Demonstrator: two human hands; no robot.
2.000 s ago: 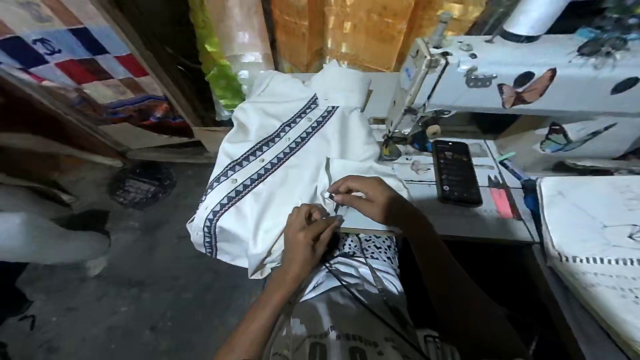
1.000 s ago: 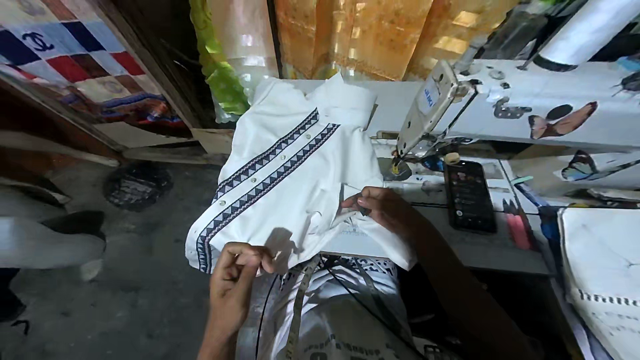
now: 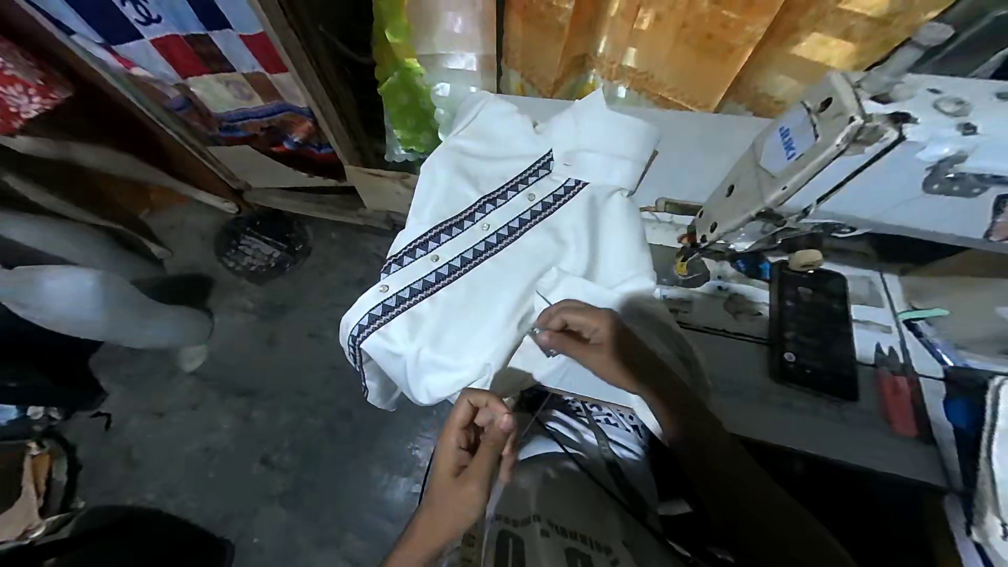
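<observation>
A white shirt [image 3: 504, 315] with two dark patterned trim bands beside a row of small buttons lies over the table edge and the lap. Above its lower right part, my right hand [image 3: 591, 339] pinches a small bit of the shirt's fabric, where something small shows at the fingertips; I cannot tell what. My left hand [image 3: 476, 445] is just below the shirt's bottom edge, its thumb and fingertips closed together. Whether a thread or needle is between them is too fine to see.
A white Juki sewing machine [image 3: 835, 165] stands at the right. Near it lie a black phone [image 3: 813, 331], red-handled snips [image 3: 896, 394] and a notebook [image 3: 994, 472]. Orange curtains [image 3: 630, 47] hang behind. A round black object [image 3: 262, 244] rests on the floor.
Two seconds ago both hands were close together at the shirt's lower part. My left hand then moved away to the left, and is now nearer my right hand again. The view has shifted.
</observation>
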